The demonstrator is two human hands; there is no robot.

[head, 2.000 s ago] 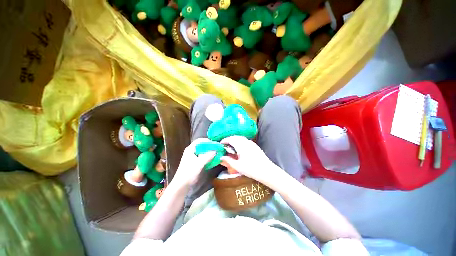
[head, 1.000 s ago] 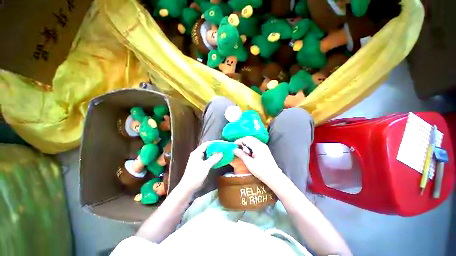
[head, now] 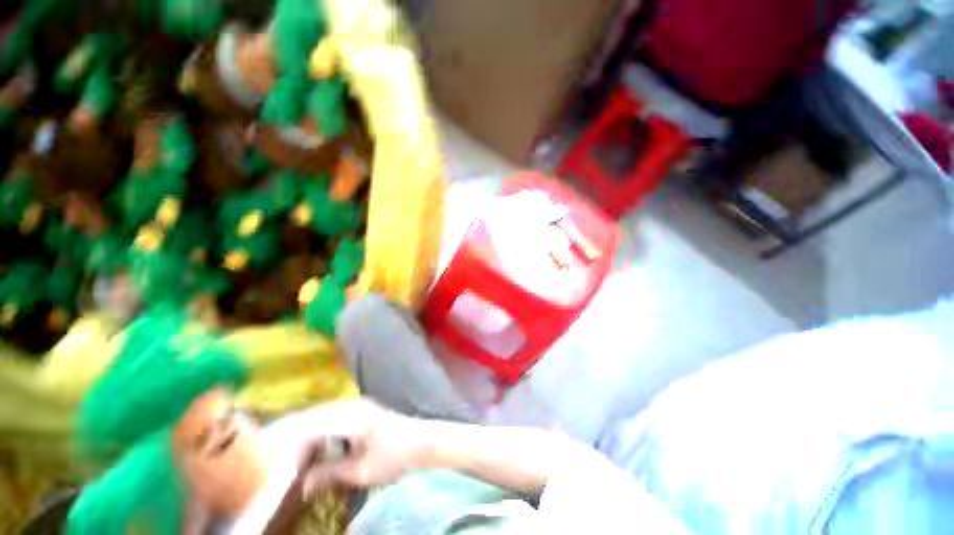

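The plush toy [head: 225, 449] is large and blurred at the lower left, tilted, with green puffy foliage, a tan trunk with a dark face mark, a white ring and part of a brown pot. My right hand [head: 361, 449] is bent beside the pot end, blurred, with a small dark tool [head: 340, 447] between its fingers; what tool it is cannot be told. My left hand does not show.
The sack's yellow rim [head: 403, 209] runs around many plush toys at the left. A red stool [head: 565, 282] with white paper and thin sticks stands ahead. Another red stool [head: 638, 146], a dark-framed table [head: 879, 199] and a pale blue-white bundle [head: 774, 428] are farther right.
The view has swung to the right and blurred. The toy has come up from my lap, close to the camera at the lower left. The carton and my left hand have left the picture.
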